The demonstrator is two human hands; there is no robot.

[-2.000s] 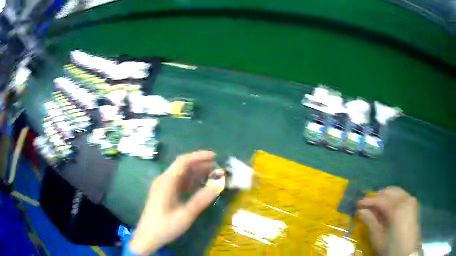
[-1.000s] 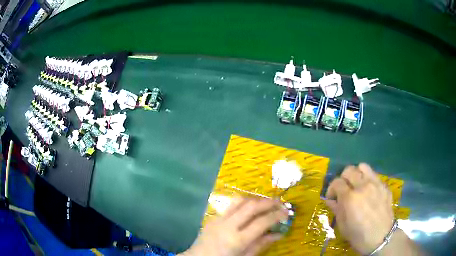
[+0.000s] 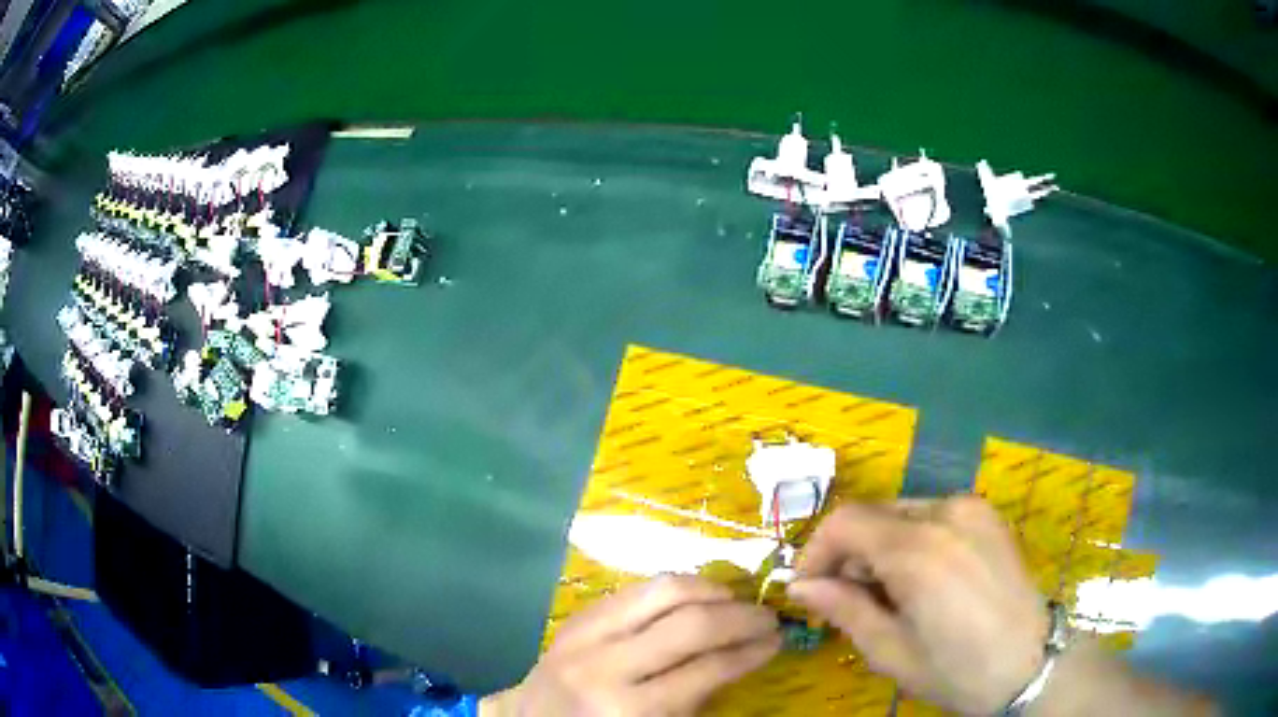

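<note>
A white plug head (image 3: 793, 479) lies on the left yellow tape sheet (image 3: 701, 406), with a reddish lead wire running down to a small circuit board (image 3: 802, 637), mostly hidden by my fingers. My left hand (image 3: 659, 647) is at the board's left side, fingertips on it. My right hand (image 3: 918, 595) is at its upper right, thumb and fingers pinched at the wire end of the board, where a small pale piece shows. Whether that piece is tape I cannot tell. A second, smaller tape sheet (image 3: 1058, 490) lies to the right, partly behind my right hand.
Several taped assemblies (image 3: 855, 269) stand in a row at the back right, white plugs away from me. Untaped assemblies (image 3: 126, 301) lie in rows and a heap on a black mat (image 3: 196, 483) at left. One board (image 3: 397, 252) sticks out. The green conveyor belt (image 3: 631, 63) runs behind.
My right hand has moved left from the right tape sheet to the board. My left hand has moved slightly down. The plug head now lies still and sharp on the sheet.
</note>
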